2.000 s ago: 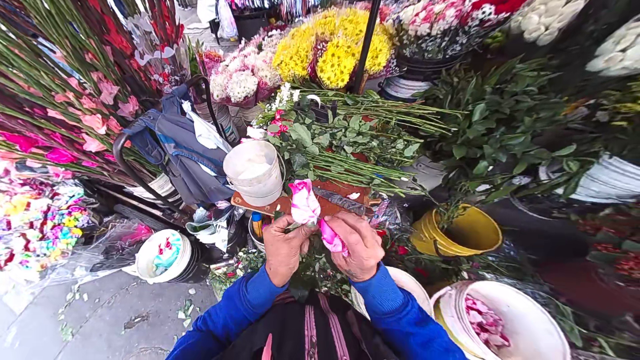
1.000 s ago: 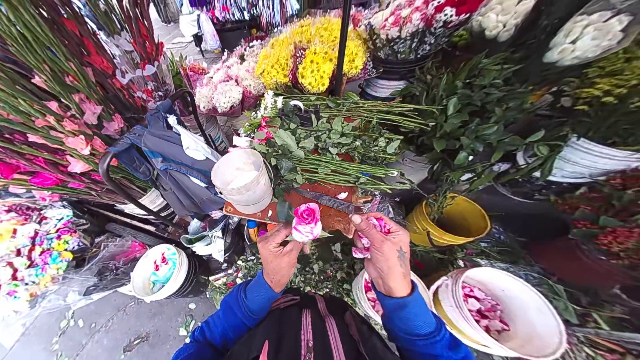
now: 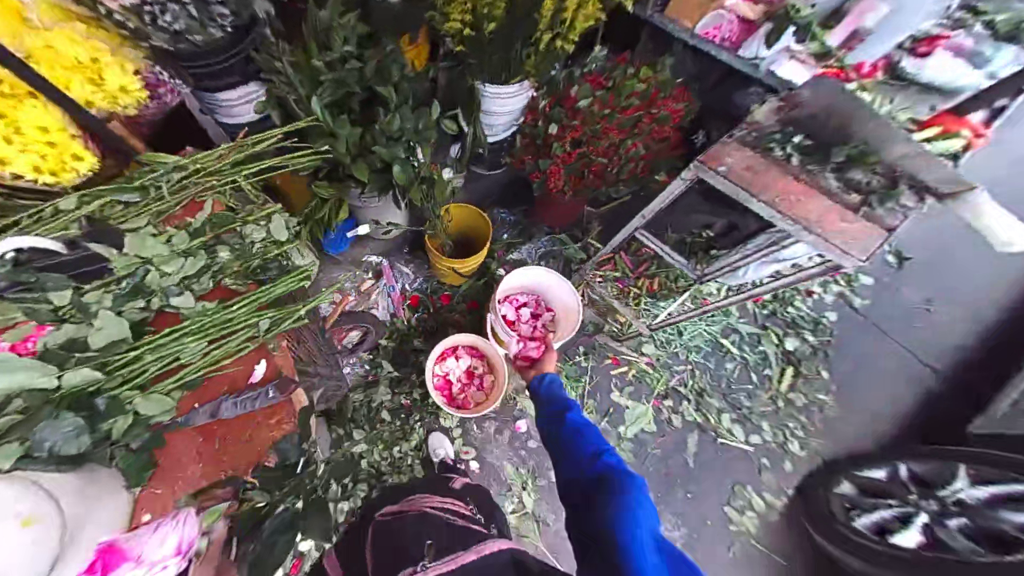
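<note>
My right hand, in a blue sleeve, reaches to the near rim of a white bucket that holds pink petals. Pink petals lie at its fingers, and it holds them. Just left of that bucket stands a smaller white bucket with more pink petals in it. My left hand is out of view. At the bottom left, a pink and white rose shows close to the camera; what holds it is hidden.
Green stems lie on a reddish board at left. A yellow bucket stands beyond the petal buckets. A metal-framed stand is at right. Leaves litter the ground, and a car wheel is at lower right.
The view has swung right. My right hand has moved from beside the rose to the white bucket, with petals in its fingers. My left hand has left the view.
</note>
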